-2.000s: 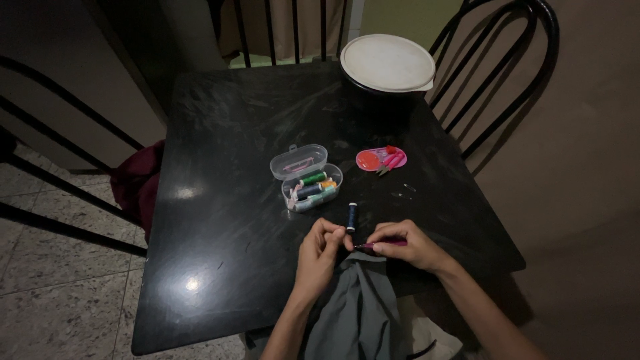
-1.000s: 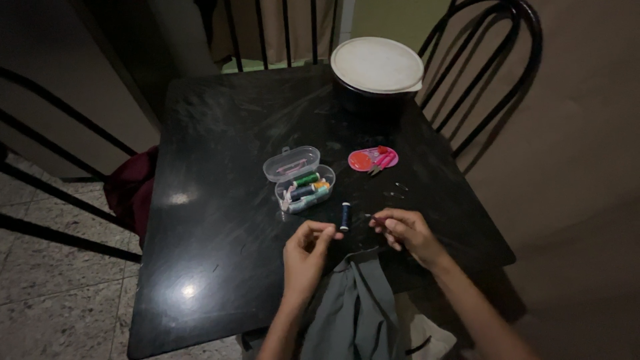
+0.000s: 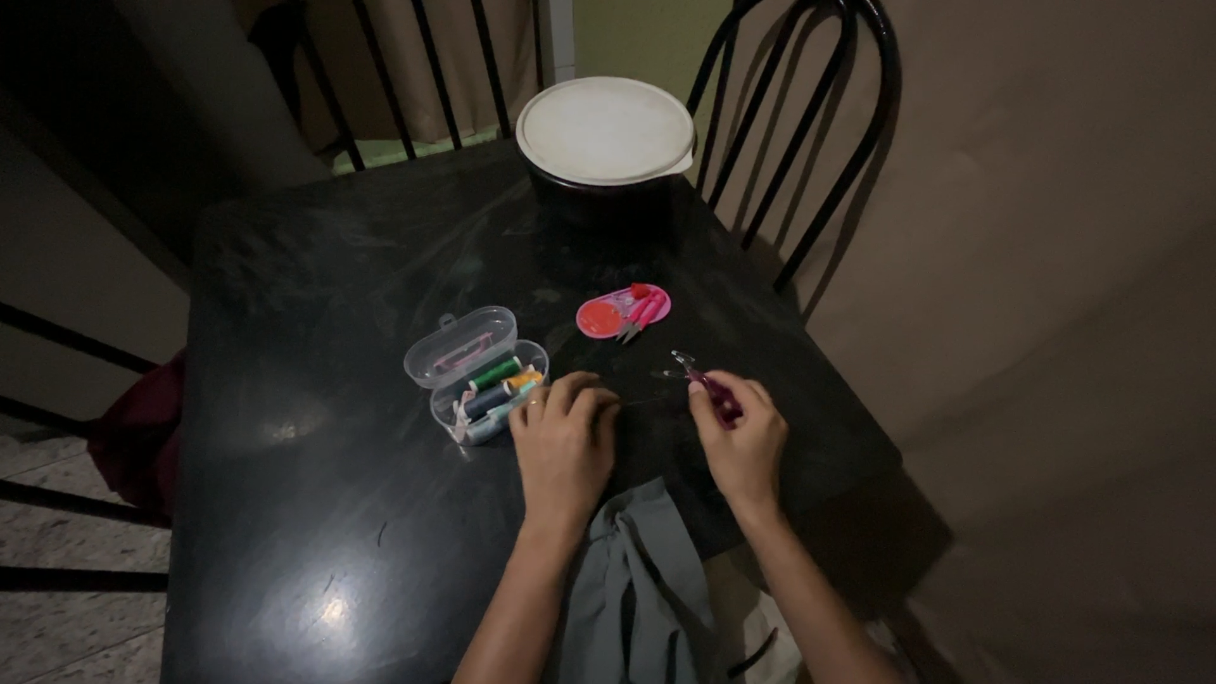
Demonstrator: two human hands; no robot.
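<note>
My right hand (image 3: pixel 746 432) holds a small dark purple item (image 3: pixel 717 397), perhaps a seam ripper, beside some small metal pins (image 3: pixel 680 360) on the table. My left hand (image 3: pixel 568 427) is at the right edge of an open clear plastic sewing box (image 3: pixel 446 423), its fingers curled down; whether they hold anything is hidden. Inside the box lie several thread spools, among them a green one (image 3: pixel 496 373) and a dark blue one (image 3: pixel 487 403). Grey cloth (image 3: pixel 636 589) hangs over the near table edge between my forearms. Pink-handled thread snips (image 3: pixel 643 313) rest on a pink oval case (image 3: pixel 600 320).
A dark bowl with a white lid (image 3: pixel 606 131) stands at the far corner of the black table (image 3: pixel 313 532). Black metal chairs (image 3: pixel 874 114) surround the table, and dark red cloth (image 3: pixel 142 432) hangs on the left one.
My left hand has moved up and left to the sewing box. The dark blue spool that stood upright between my hands no longer shows there. My right hand has moved to the small pins.
</note>
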